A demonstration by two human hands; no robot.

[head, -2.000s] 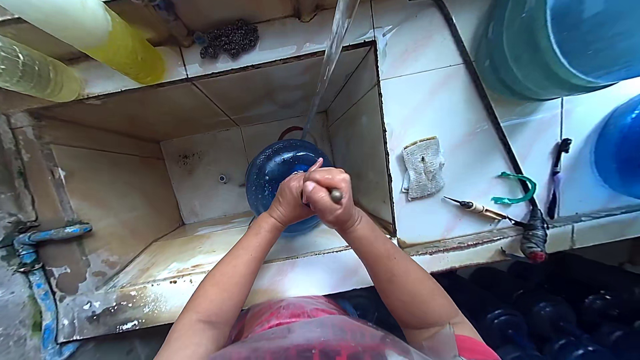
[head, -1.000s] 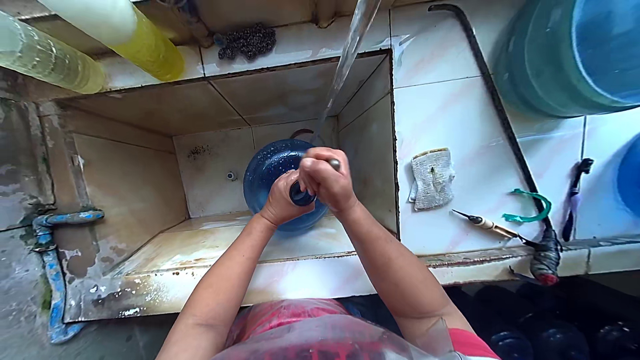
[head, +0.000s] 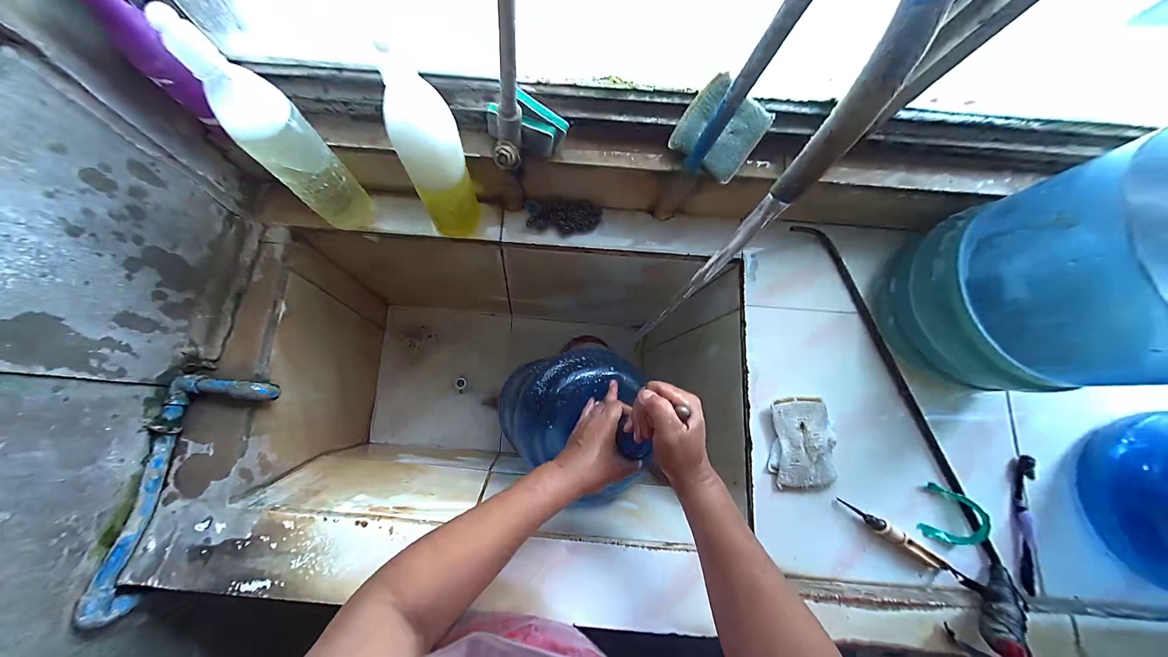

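Observation:
A large blue plastic water jug [head: 570, 392] leans in the tiled basin [head: 438, 365], its neck tilted toward the right. My left hand [head: 598, 443] grips the jug around its neck, with one finger stretched along the shoulder. At the mouth, my right hand [head: 669, 424] is closed around a small tool's handle, whose rounded end [head: 683, 412] shows at the fist; the rest of the tool is hidden. Water [head: 712, 269] pours from a pipe [head: 821, 146] into the basin behind the jug, to the right.
On the right ledge lie a folded cloth pad [head: 803, 443], a pointed tool [head: 894, 540], a green strip [head: 958, 516], a toothbrush [head: 1025, 529], a long dark rod [head: 885, 365] and large jugs [head: 1031, 283]. Bottles [head: 429, 155] and a scourer [head: 564, 216] line the back. A blue-painted pipe [head: 155, 474] stands left.
The jug has gone from nearly upright to tilted, its neck now toward the right. My right hand has moved to the right with it. The view has shifted to show more of the back ledge.

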